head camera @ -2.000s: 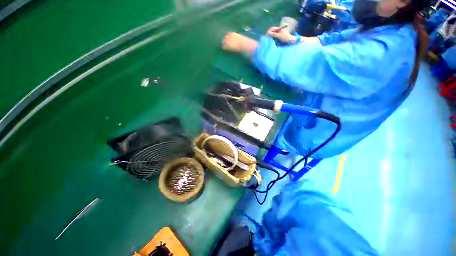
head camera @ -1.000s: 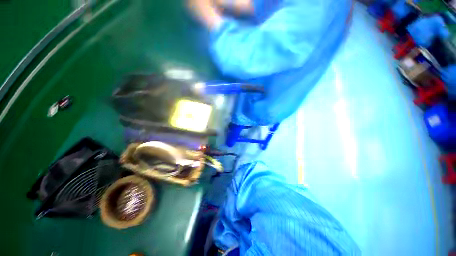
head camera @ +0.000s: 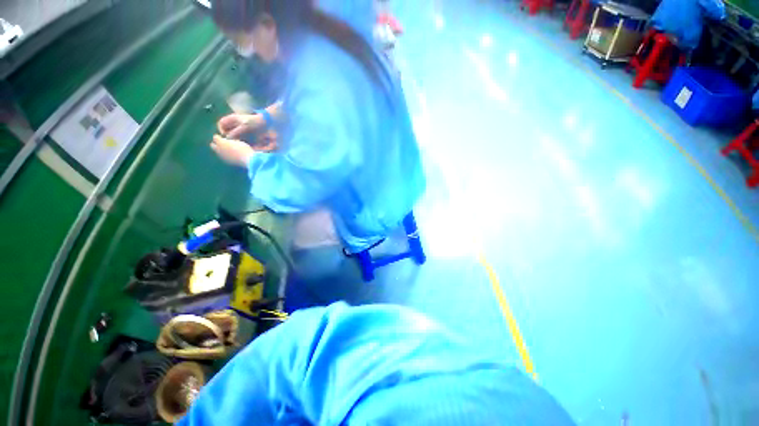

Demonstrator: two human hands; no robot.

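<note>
Neither of my hands shows; only my blue sleeve (head camera: 358, 366) crosses the bottom of the head view. The tip cleaner pot (head camera: 173, 391) stands at the lower left, partly cut off by my sleeve. The tan iron holder box (head camera: 226, 323) with its pale ring is just above it. The black fume fan (head camera: 125, 384) lies left of the pot. The soldering station (head camera: 248, 283), with a yellow front and a pale square pad (head camera: 210, 274), stands behind the holder box. A small dark and pale part (head camera: 99, 327) lies left of these.
A neighbour in a blue smock (head camera: 341, 125) sits beyond the station, hands together over the bench. A blue stool (head camera: 393, 254) is under them. A printed sheet (head camera: 93, 131) lies at the left. A blue bin (head camera: 704, 96), red stools (head camera: 653, 60) and a cart (head camera: 614, 35) stand far right.
The view has swung right, so the bench things sit farther left and lower and more floor shows. The orange fixture and tweezers have left the picture. My sleeve now covers more of the bottom.
</note>
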